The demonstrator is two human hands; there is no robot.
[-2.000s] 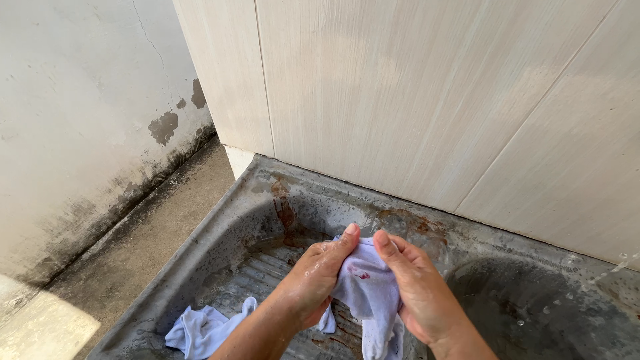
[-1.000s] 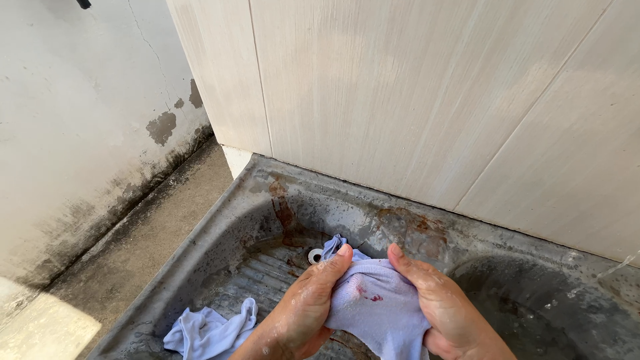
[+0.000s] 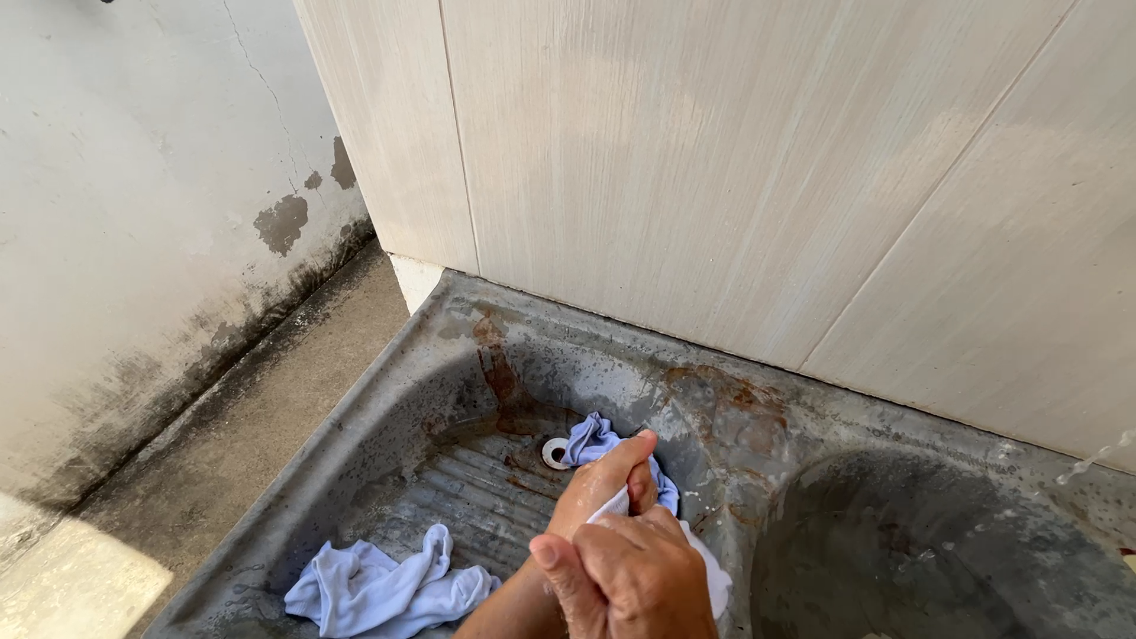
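My left hand [image 3: 596,488] and my right hand [image 3: 635,568] are pressed together over the ribbed basin, both closed on a wet light-coloured cloth [image 3: 707,568]. Most of that cloth is hidden by the hands; white parts show between them and at the right. Just beyond, a bluish crumpled cloth [image 3: 593,438] lies beside the round drain [image 3: 556,453]; whether it joins the held cloth I cannot tell. Another pale bluish-white cloth [image 3: 382,586] lies bunched at the basin's near left.
The grey double sink [image 3: 355,404] has rust stains and a deeper basin of water [image 3: 879,541] at the right. Behind it rises a tiled wall [image 3: 639,169]. A concrete ledge [image 3: 293,355] and a stained white wall [image 3: 160,213] are at the left. Water splashes at the far right.
My hands were apart with the stained cloth spread between them; now they are folded together over it, and the red stain is out of sight. The cloth at the left has stayed in place.
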